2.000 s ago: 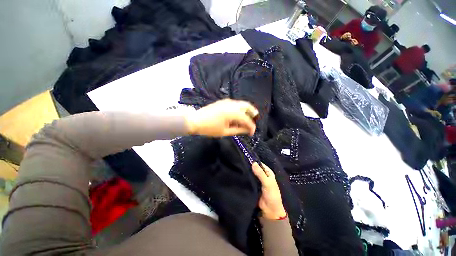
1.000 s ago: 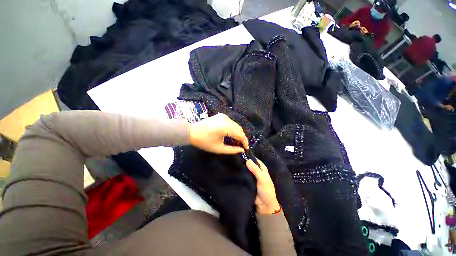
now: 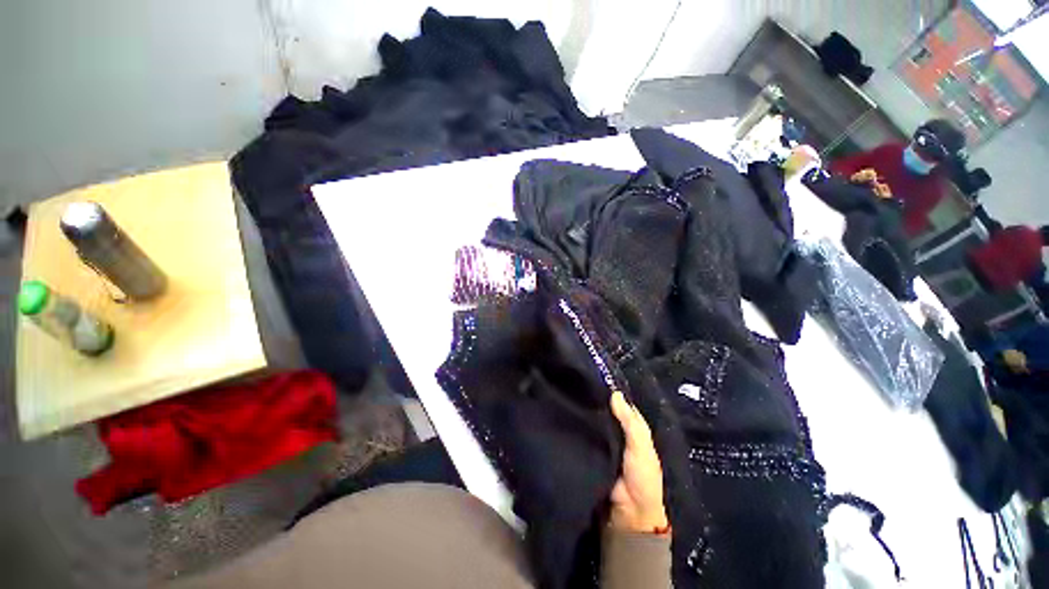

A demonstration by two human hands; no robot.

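Note:
The black textured jacket [image 3: 748, 506] with glittery trim lies spread over the white table. My right hand [image 3: 640, 466] grips its sparkling front edge at the lower middle, thumb on top and the other fingers mostly hidden by the cloth. The braid trim [image 3: 589, 343] runs up and left from my thumb. A white label [image 3: 690, 392] shows on the jacket. My left hand is out of the picture. No needle or thread can be made out.
Striped fabric [image 3: 489, 274] lies by the jacket's left side. A clear plastic bag [image 3: 877, 334] lies beyond it. Black garments [image 3: 460, 104] are heaped behind the table [image 3: 385, 242]. A wooden table [image 3: 201, 230] holds a metal bottle [image 3: 121, 255]. A masked person [image 3: 914, 173] is at upper right.
My left hand has moved off the jacket and out of view. My right hand still holds the edge. The view has shifted left, showing the wooden table and bottles.

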